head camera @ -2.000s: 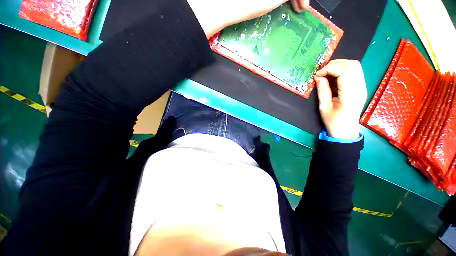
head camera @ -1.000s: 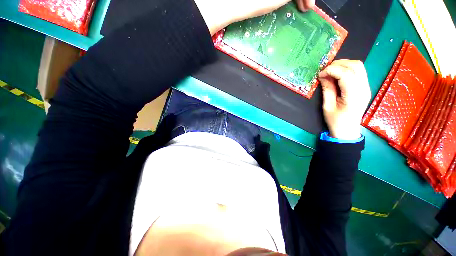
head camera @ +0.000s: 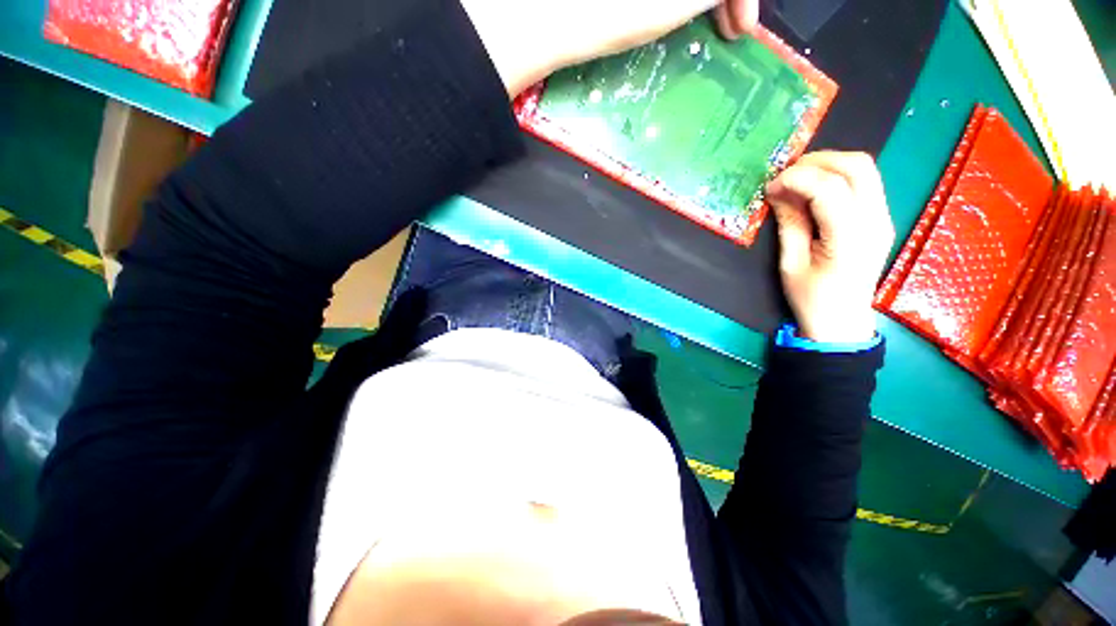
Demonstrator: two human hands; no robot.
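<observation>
A green circuit board (head camera: 685,116) lies flatter face up on a red bubble bag (head camera: 622,175), whose rim shows around it. Both lie on the black work mat (head camera: 636,245). My left hand (head camera: 612,27) reaches over the board's far left side, partly cut off by the top edge; its fingertips touch the board's far edge. My right hand (head camera: 833,239) is at the board's right corner, thumb and forefinger bent together at its edge. Whether a small piece is between those fingertips cannot be seen. A blue wrist strap (head camera: 830,341) is on my right wrist.
A loose pile of red bubble bags (head camera: 1022,287) lies on the green bench at right. A packed red stack (head camera: 141,39) is at far left. Long white sheets (head camera: 1040,92) lie back right. An open carton (head camera: 365,284) stands below the bench edge, partly hidden by my sleeve.
The view has shifted slightly. Both hands stay at nearly the same places on the board, and the board and bag lie as before.
</observation>
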